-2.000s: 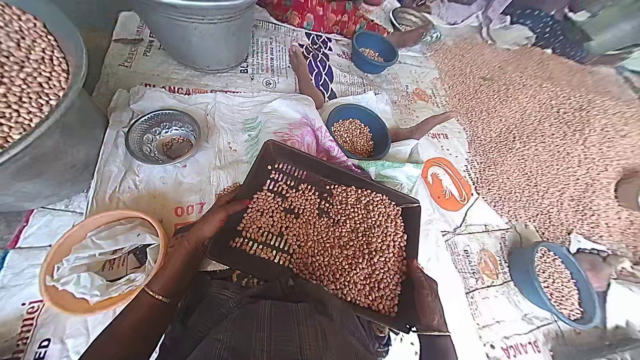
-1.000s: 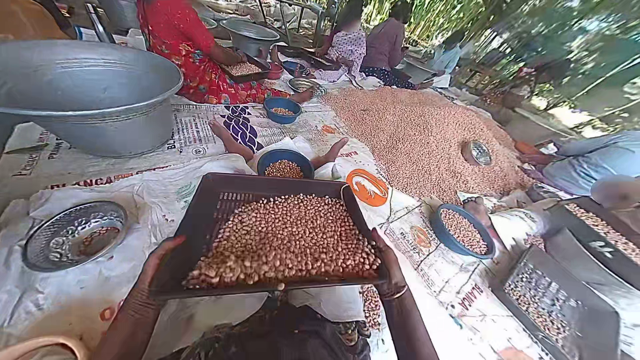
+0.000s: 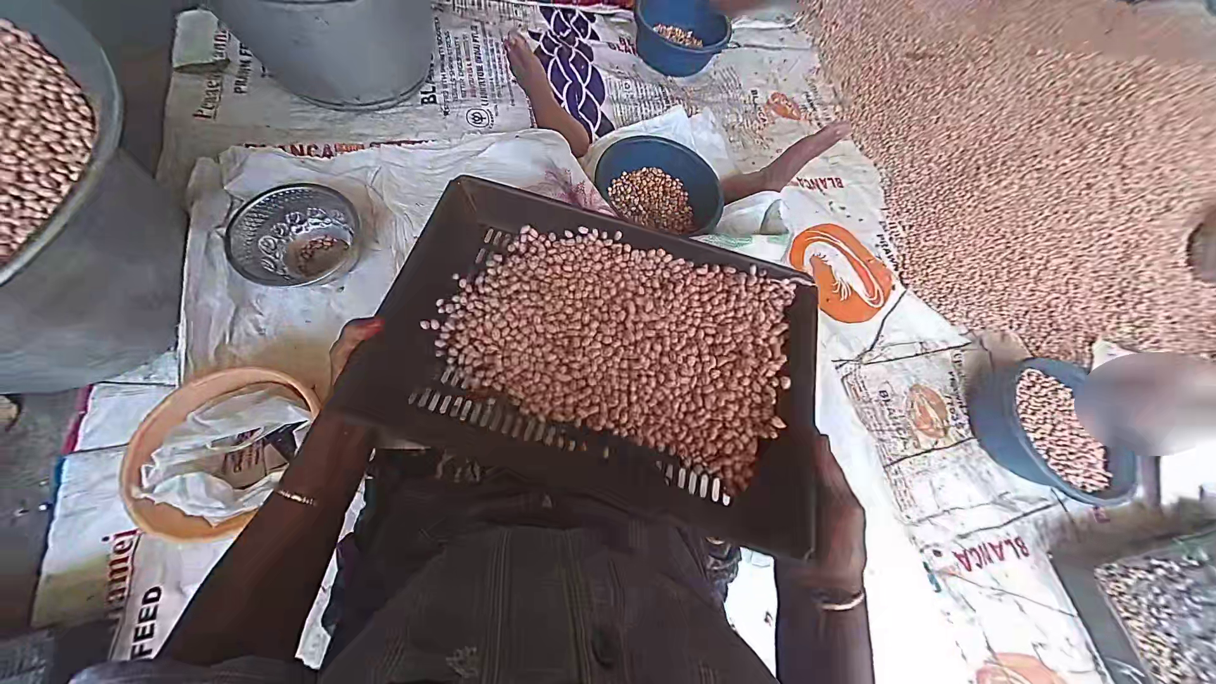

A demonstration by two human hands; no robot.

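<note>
My left hand (image 3: 353, 356) grips the left side of a dark slotted plastic tray (image 3: 380, 380), its fingertips at the rim. The right side of the tray is in my right hand (image 3: 838, 518), low near the corner. A layer of pinkish-brown shelled nuts (image 3: 617, 342), seemingly peanuts, covers much of the tray, with bare slots along its near and left parts. The tray is held tilted above my lap. Just beyond its far edge stands a blue bowl (image 3: 703, 180) partly filled with nuts.
Printed woven sacks (image 3: 912, 475) cover the ground. At left are a metal tub of nuts (image 3: 104, 123), a perforated metal bowl (image 3: 242, 233) and an orange basin (image 3: 157, 508). A large heap of nuts (image 3: 1026, 171) spreads at upper right. Other people's feet and blue bowls lie nearby.
The nuts, gathered toward the tray's near side one second ago, are now spread across its middle and right. Both hands still hold the tray. The view has tipped down.
</note>
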